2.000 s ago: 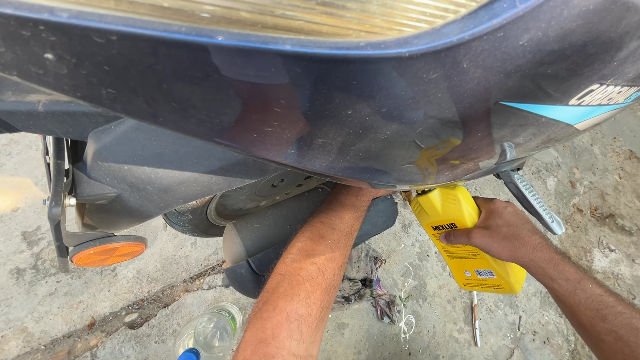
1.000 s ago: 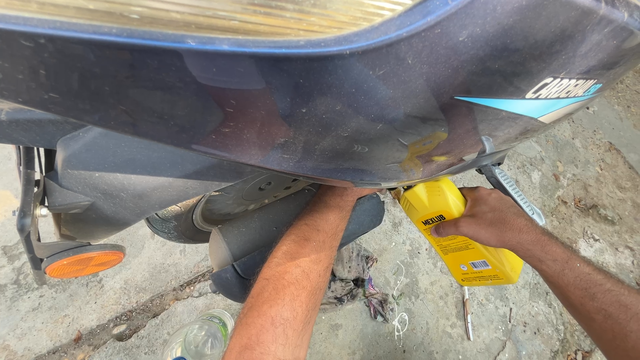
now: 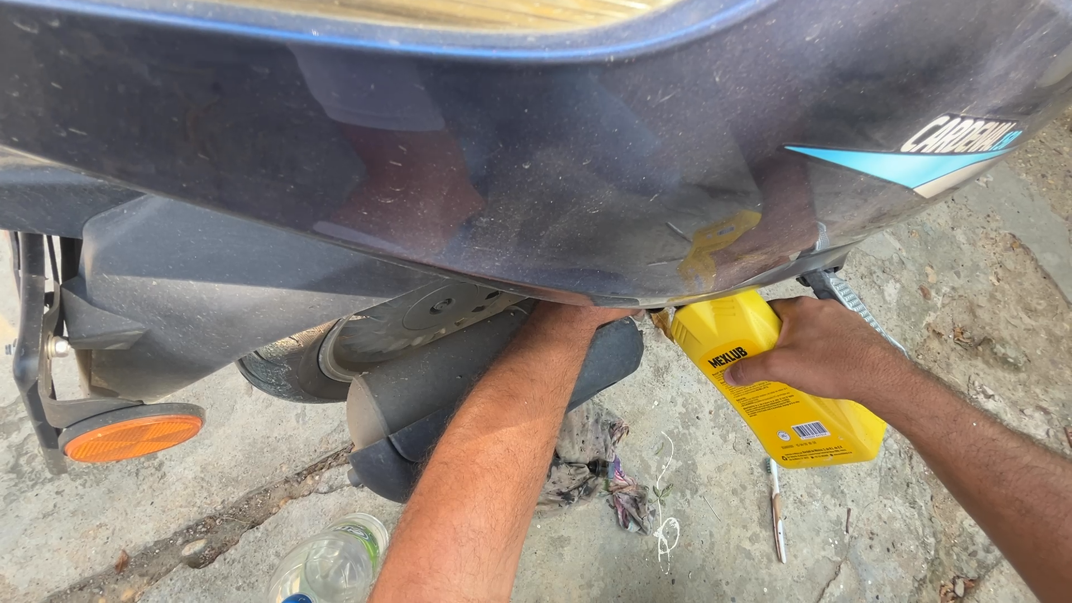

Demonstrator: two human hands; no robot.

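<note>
My right hand (image 3: 825, 347) grips a yellow plastic Mexlub oil bottle (image 3: 775, 402) around its side. The bottle is tilted, its upper end at the lower edge of a scooter's dark blue body panel (image 3: 536, 167); its mouth is hidden there. My left forearm reaches up over the exhaust muffler (image 3: 452, 368), and most of my left hand (image 3: 586, 314) is hidden under the panel, so what its fingers touch does not show. A faint yellow reflection of the bottle lies on the glossy panel.
An orange round reflector (image 3: 134, 431) and the rear wheel (image 3: 310, 360) are at the left. On the concrete floor are a clear plastic bottle (image 3: 335, 557), a crumpled dirty rag (image 3: 586, 461), a thin white-and-brown stick-like thing (image 3: 778, 515) and white string (image 3: 666, 536). A footpeg (image 3: 858, 306) juts out at the right.
Both hands keep about the same places by the scooter, and my right hand still holds the yellow bottle at a tilt. The view has shifted slightly.
</note>
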